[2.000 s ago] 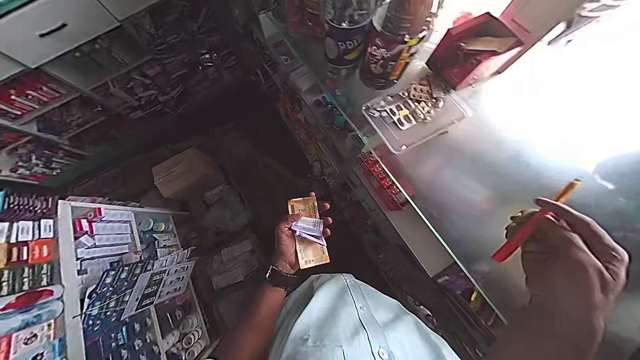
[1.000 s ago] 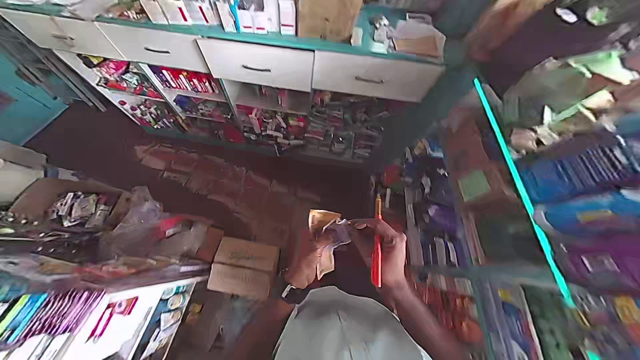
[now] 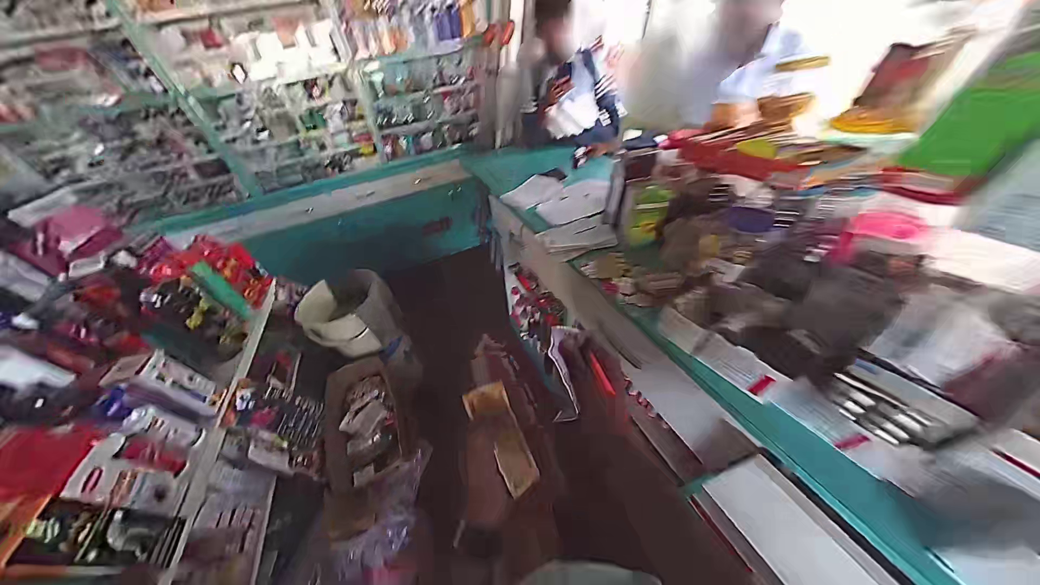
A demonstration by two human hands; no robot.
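Note:
Low in the middle of the head view, my left hand is shut on a yellowish-brown banknote, which hangs down along the palm. To its right, my right hand holds a red pen and, at its fingers, a pale, dark-edged sheet that looks like another banknote. The two hands are a little apart, over the dark floor of the aisle. Motion blur hides the exact finger positions.
A teal-edged counter loaded with goods and papers runs along the right. Stocked shelving, a carton and a pale bin stand left. People are beyond the counter at the back.
The view has swung strongly round the shop. My hands, close together a second ago over the notes, are now apart, with a pale sheet at my right hand beside the red pen.

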